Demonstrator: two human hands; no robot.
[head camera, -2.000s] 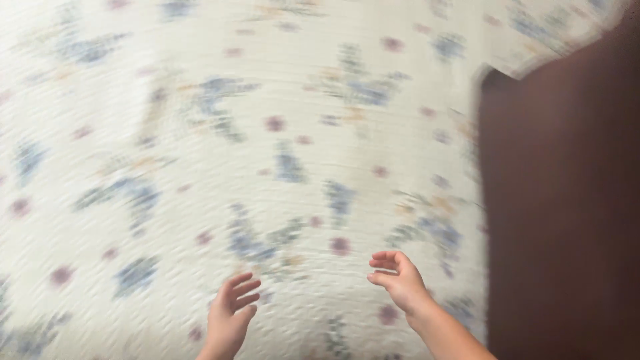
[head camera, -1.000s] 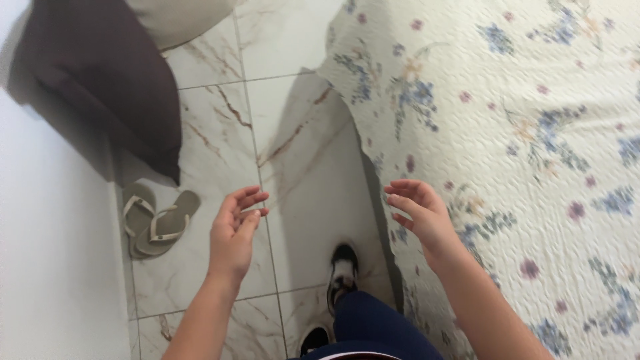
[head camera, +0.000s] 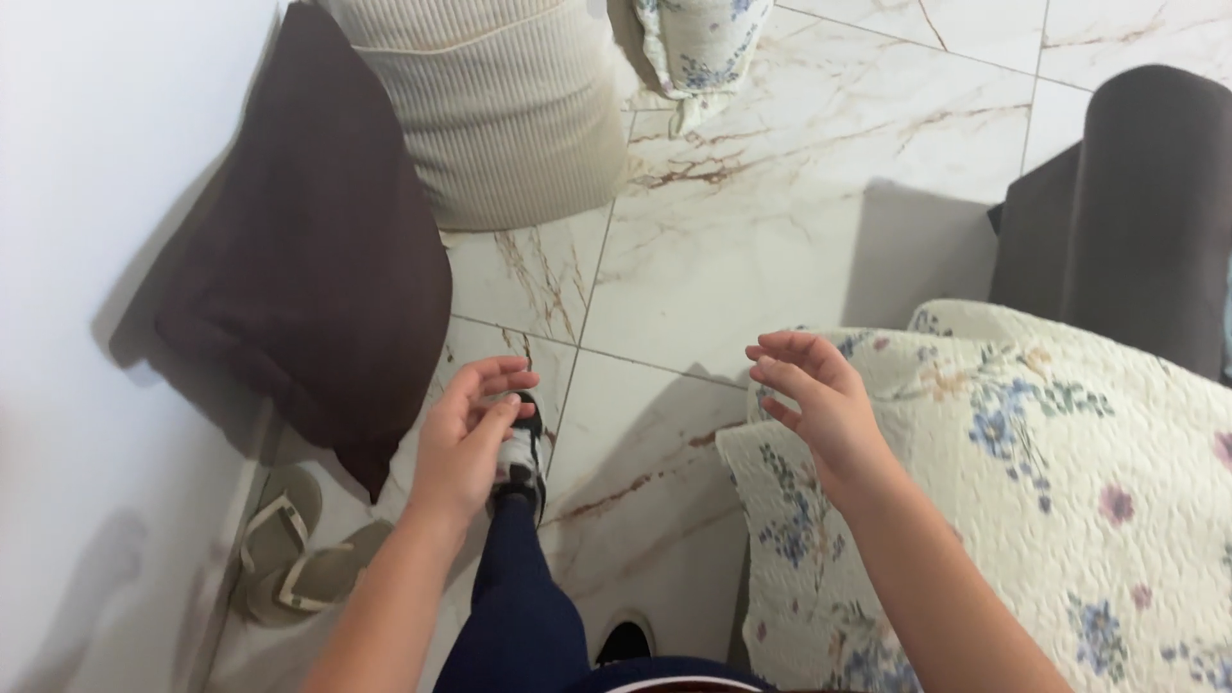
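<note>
My left hand (head camera: 472, 433) is held out over the marble-look tiled floor, its fingers curled loosely apart and nothing in them. Just beyond its fingers shows a black and white sneaker (head camera: 520, 448) on my foot. My right hand (head camera: 813, 414) is raised near the corner of a bed with a cream floral quilted bedspread (head camera: 1020, 500), fingers bent and apart, also holding nothing. Left of my left hand, a dark brown pillow (head camera: 327, 250) leans against the white wall, beside a beige ribbed cushion (head camera: 510, 115).
A pair of flip-flops (head camera: 313, 577) lies on the floor by the wall at lower left. A floral fabric item (head camera: 707, 48) rests on the floor at the top. Grey upholstered furniture (head camera: 1155, 212) stands at the right, beyond the bed. White floor tiles (head camera: 712, 269) run between these.
The view has swung from the bedspread to the floor and on toward the foot of the bed. Both hands remain raised and empty. One foot now shows forward under my left hand.
</note>
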